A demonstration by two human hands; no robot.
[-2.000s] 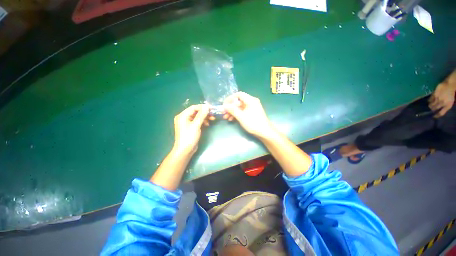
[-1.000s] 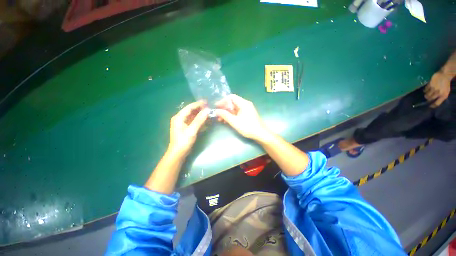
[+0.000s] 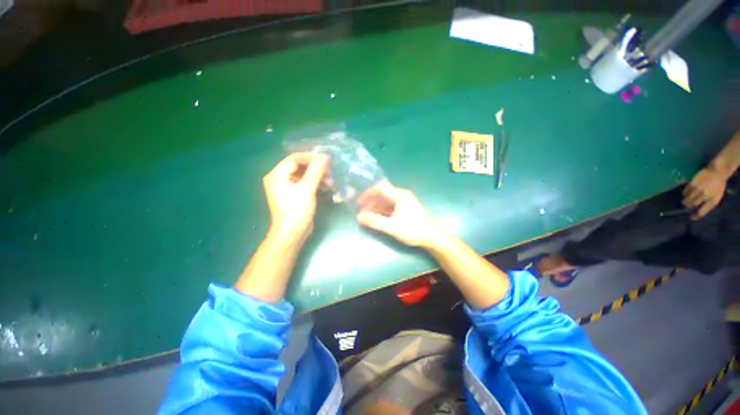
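Note:
A crumpled clear plastic bag (image 3: 354, 159) is held over the green bench between my bare hands. My left hand (image 3: 294, 188) pinches its left side between thumb and fingers. My right hand (image 3: 399, 214) grips its lower right side, fingers curled. Whether anything lies inside the bag cannot be told. The yellow-tan label sheet (image 3: 472, 152) lies flat to the right of my hands. A thin dark tool (image 3: 501, 160), likely tweezers, lies just right of the sheet.
A white paper (image 3: 492, 31) lies at the bench's far side. A white tool cup (image 3: 614, 71) stands far right, a purple item (image 3: 630, 94) beside it. A red tray (image 3: 215, 11) is at the far left. Another person's hand (image 3: 704, 191) is at the right edge. Small white scraps dot the bench (image 3: 162, 243).
My hands have moved apart, the left one up along the bag. The bag has bunched up and its far end is nearer my hands. The view has shifted, so the bench items appear lower.

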